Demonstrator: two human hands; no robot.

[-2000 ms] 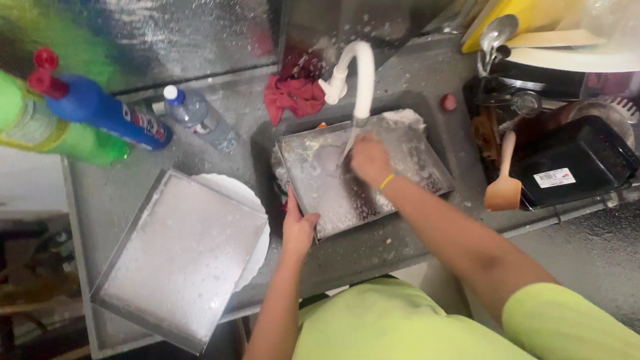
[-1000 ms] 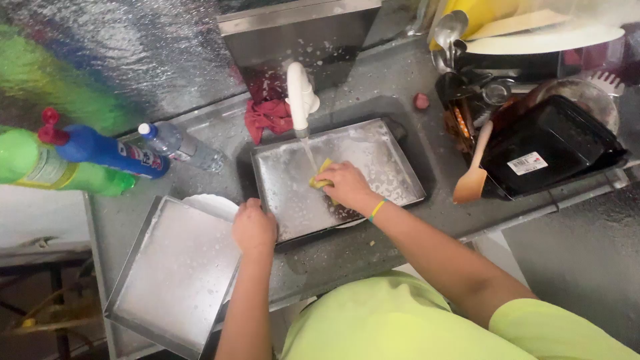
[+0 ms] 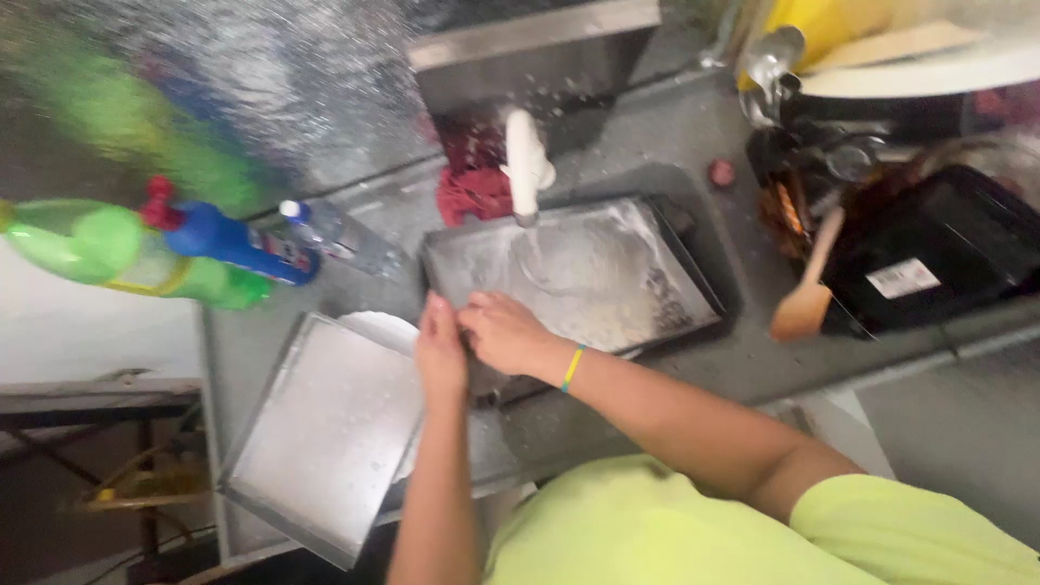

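Note:
A rectangular metal baking tray (image 3: 569, 268), wet and soapy, lies over the sink basin under the white faucet (image 3: 526, 162). My left hand (image 3: 441, 345) holds the tray's left edge. Close beside it, my right hand (image 3: 504, 331) is at the same left edge with its fingers curled; whether the yellow sponge is inside it cannot be seen. A second metal tray (image 3: 329, 431) rests at the left of the counter, partly over a white plate (image 3: 382, 329). Behind the first tray, a red cloth (image 3: 473, 195) lies left of the faucet.
At the left stand a green plastic bottle (image 3: 122, 252), a blue bottle (image 3: 236, 240) with a red cap and a clear bottle (image 3: 345, 237). A wooden spatula (image 3: 804, 305) leans by a black tray (image 3: 951, 244) at the right, near spoons (image 3: 772, 65) and other dishes.
My right hand has moved left from the middle of the tray to its left edge, beside my left hand. The yellow sponge seen in it a second ago is no longer visible.

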